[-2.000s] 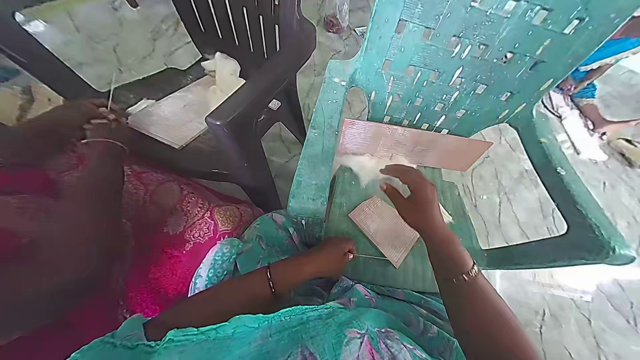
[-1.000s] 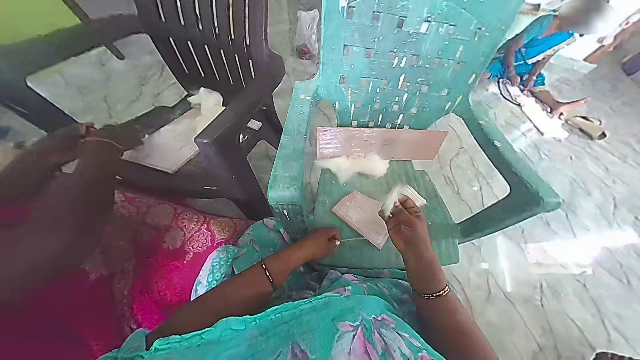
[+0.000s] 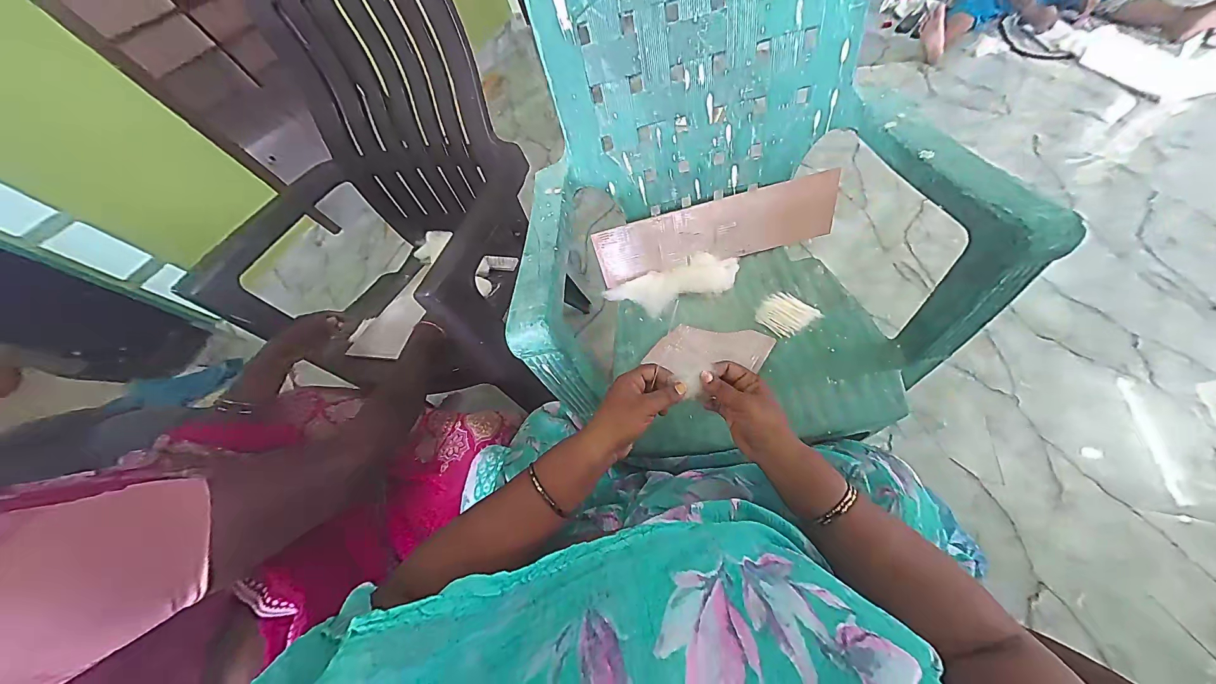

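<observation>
My left hand [image 3: 638,407] and my right hand [image 3: 749,408] meet fingertip to fingertip over the near edge of a small flat tile-like piece [image 3: 712,348]. Between both thumbs and forefingers is a small pale tuft, apparently cotton [image 3: 693,384], partly hidden by the fingers. Loose white cotton wool [image 3: 686,281] lies behind the piece, against a long pinkish board [image 3: 736,223] propped at the chair's back. To the right, a bundle of thin white cotton wicks [image 3: 787,313] rests on the green plastic seat [image 3: 826,380].
Armrests of the green chair [image 3: 988,190] rise on both sides of the seat. At the left, a co-worker's hands [image 3: 318,332] are at a dark plastic chair [image 3: 456,275] holding a pale board [image 3: 389,323]. Another person sits on the floor at the upper right.
The white bundle, in my right hand one second ago, now lies on the seat. My right hand has come over to my left at the small piece. The view has shifted.
</observation>
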